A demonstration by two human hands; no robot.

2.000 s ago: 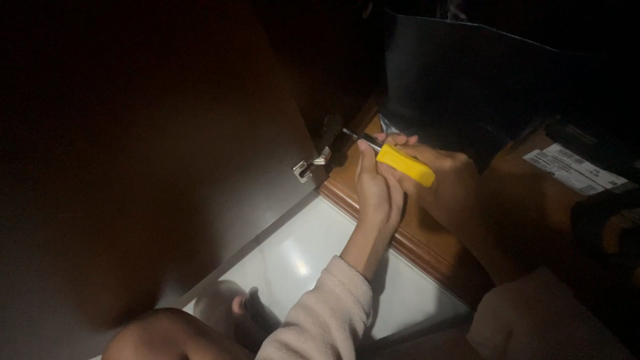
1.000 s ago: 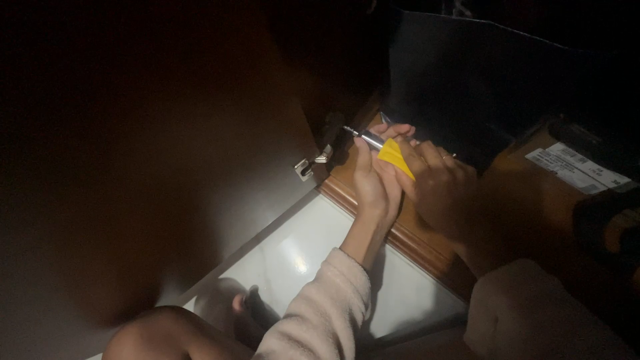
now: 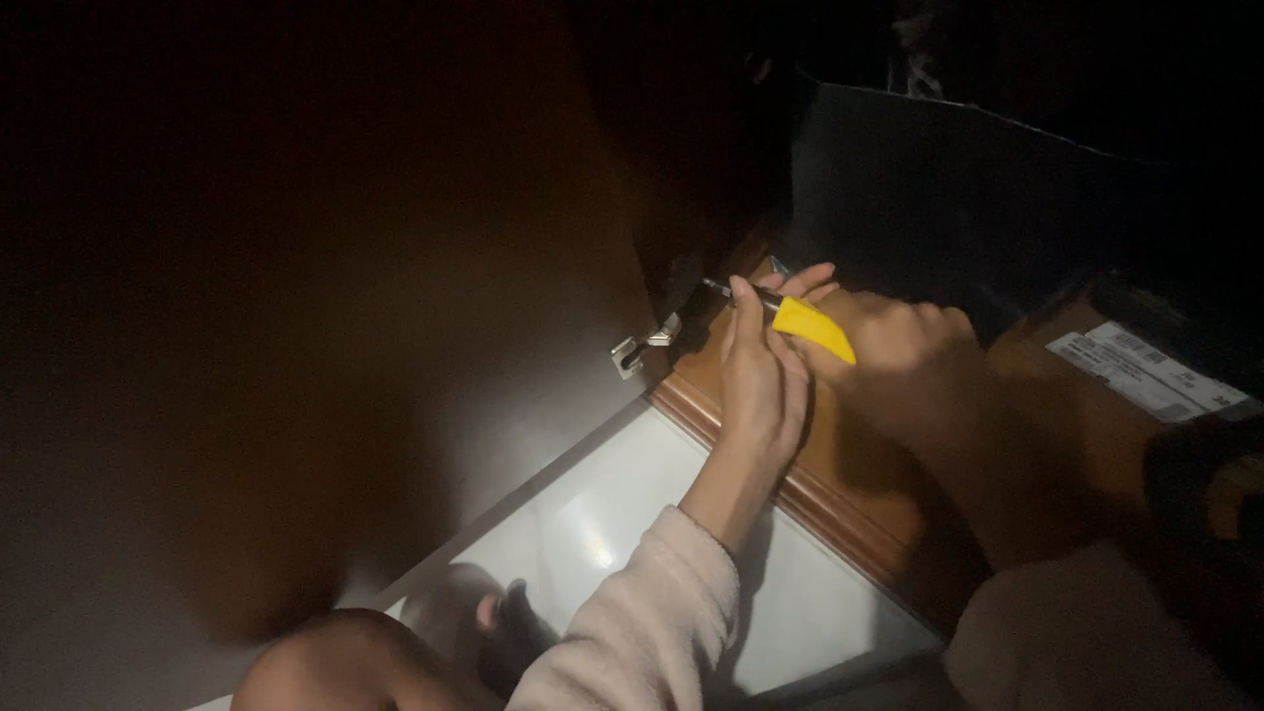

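A screwdriver with a yellow handle (image 3: 812, 328) points up and left, its dark shank by the cabinet's inner side. My left hand (image 3: 760, 380) holds the shank between thumb and fingers. My right hand (image 3: 904, 355) grips the rear of the handle, partly blurred. Left of the screwdriver's tip, a metal cabinet hinge (image 3: 664, 331) joins the open door (image 3: 513, 385) to the dark side of the cabinet; its cup end (image 3: 626, 357) shows at the door. What the tip touches is too dark to tell.
The wooden cabinet base has a moulded front edge (image 3: 839, 523) above white floor tile (image 3: 583, 533). A box with a printed white label (image 3: 1150, 370) stands at the right. A large dark sheet or bag (image 3: 918, 188) is behind my hands. My knee (image 3: 336, 662) is at the bottom left.
My right hand has shifted and turned around the yellow handle, and the handle's visible shape has changed with it. My left hand stays around the shank. The door and hinge look unchanged.
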